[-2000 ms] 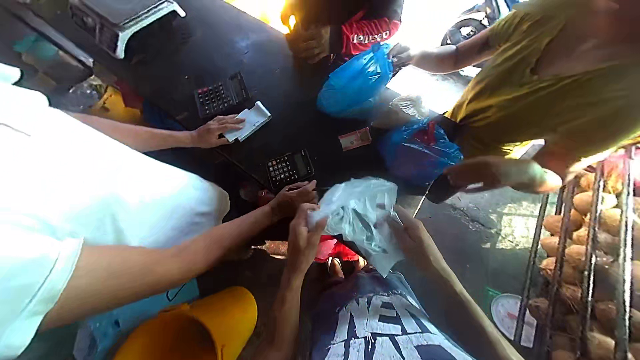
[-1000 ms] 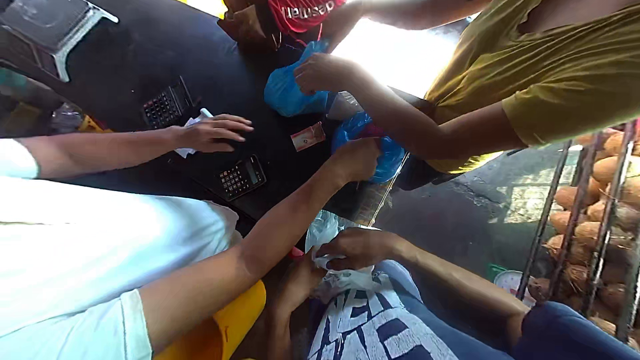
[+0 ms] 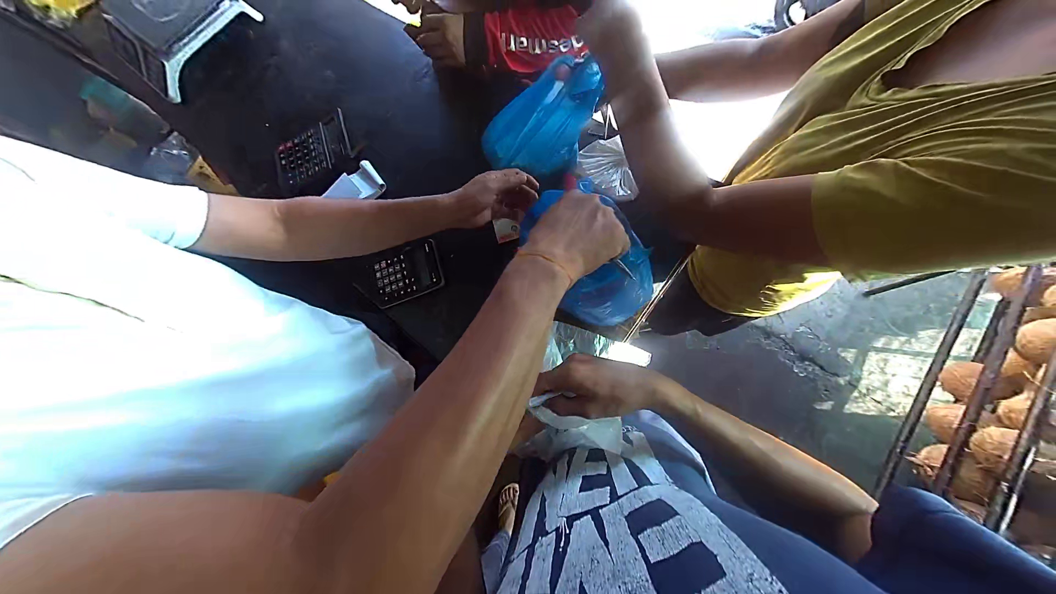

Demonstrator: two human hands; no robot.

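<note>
My right hand (image 3: 606, 386) is closed on a translucent plastic bag (image 3: 590, 433), which lies against the front of my printed dark shirt. Only a small part of my left hand (image 3: 526, 429) shows beside the bag; a person's forearm hides the rest, so its grip is unclear. Just beyond, that white-shirted person's hand grips a blue plastic bag (image 3: 606, 289) at the table's edge. The same person's other hand is at a banknote (image 3: 505, 229). A second blue plastic bag (image 3: 540, 124) stands farther back, near a clear plastic bag (image 3: 608, 165).
On the dark table (image 3: 404, 124) are a calculator (image 3: 406, 272), another calculator (image 3: 305, 154), a paper pad (image 3: 356, 183) and a scale (image 3: 173, 29). A person in an olive shirt (image 3: 932, 181) leans in at right. Husked coconuts (image 3: 994, 445) sit behind metal bars (image 3: 932, 388).
My hands have brought the translucent bag down against my shirt. The white-shirted person's one hand has moved from the paper pad to the banknote, the other onto a blue bag.
</note>
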